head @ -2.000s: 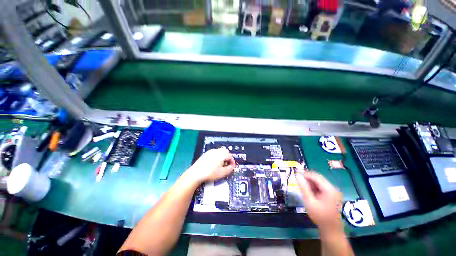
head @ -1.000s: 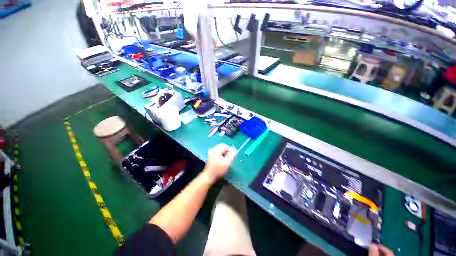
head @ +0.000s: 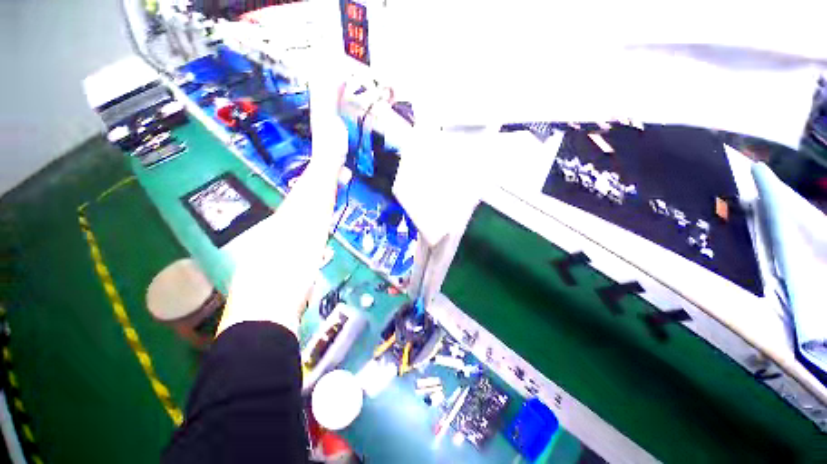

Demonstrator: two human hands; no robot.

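Observation:
My left hand (head: 332,127) is raised at the upper middle, beside a pale post and below a small display with red digits (head: 355,32). It is badly overexposed, so its fingers and anything in them cannot be made out. A dark cable (head: 366,116) hangs close to its right side. My left forearm and dark sleeve come up from the bottom edge. My right hand is out of the picture, and so is the opened laptop.
The speckled screw tray (head: 481,410), blue bin (head: 532,428) and a white round container (head: 336,400) are at the bottom. Tools stand in a dark holder (head: 410,337). A shelf with a black mat (head: 653,195) is at upper right. A round stool (head: 181,290) stands left of the bench.
The view has swung left and up. My left hand has risen from low over the bench to the post. My right hand and the laptop have left the picture.

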